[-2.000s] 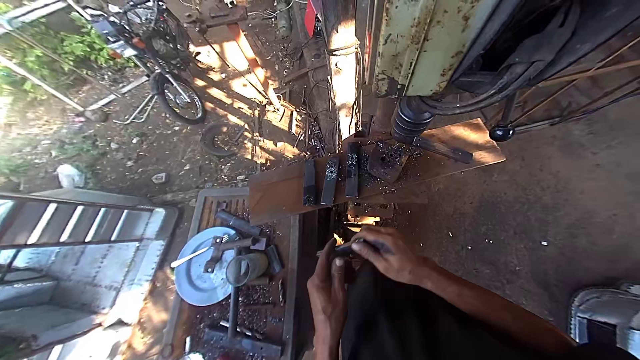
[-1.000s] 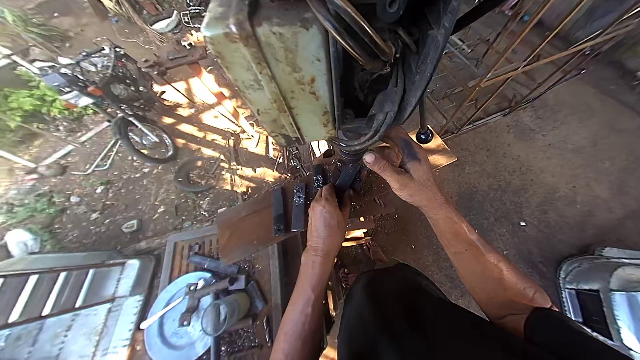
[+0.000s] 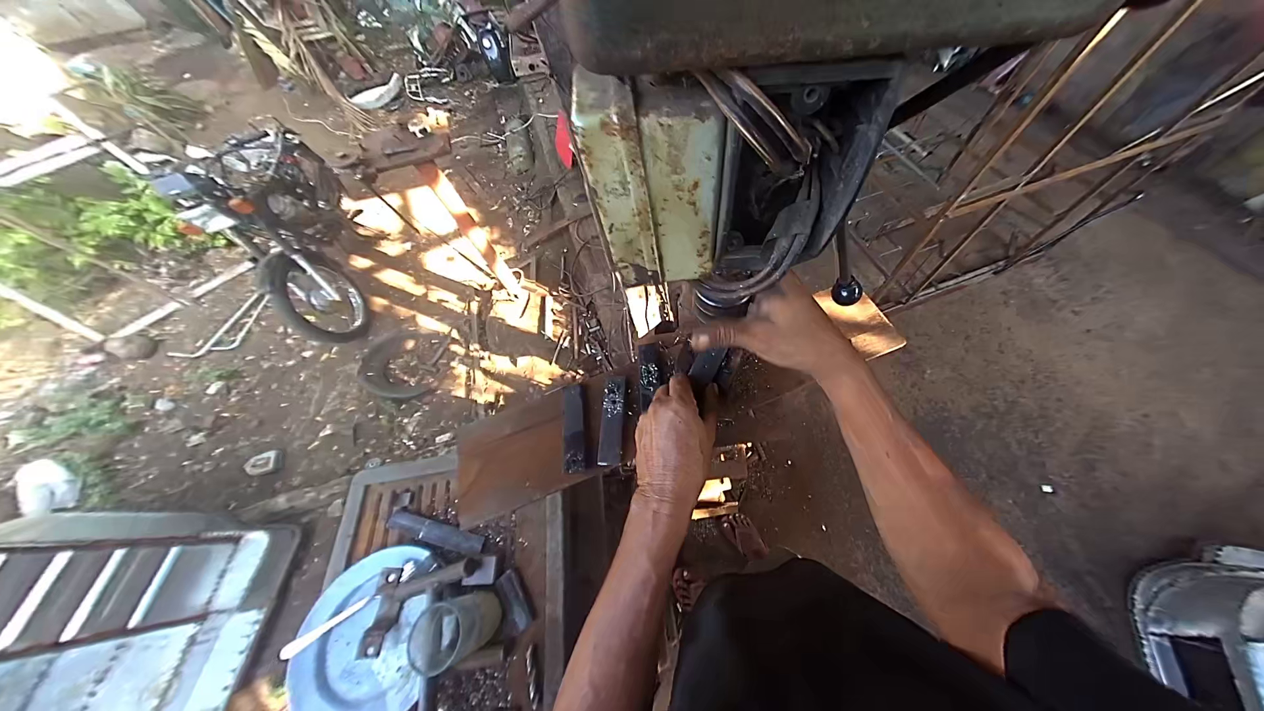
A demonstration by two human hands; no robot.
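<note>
My left hand is on a dark metal bar below the head of a rusty green drill press, its fingers curled at the bar's near end. Above the bar's far end, my right hand is blurred, with its fingers spread and pointing left. What lies under its palm is hidden. Left of my left hand, several dark bars rest on a brown board: one and another bear metal chips, and a third lies farthest left.
A lever with a black knob hangs right of my right hand. At lower left, a blue plate holds a brush and metal pieces beside a glass jar. Long thin rods stand at upper right; a motorcycle is at left.
Two seconds ago both hands were together around a small dark piece in front of the board. They are now at a bar under the machine, my right hand raised and spread. The view has shifted.
</note>
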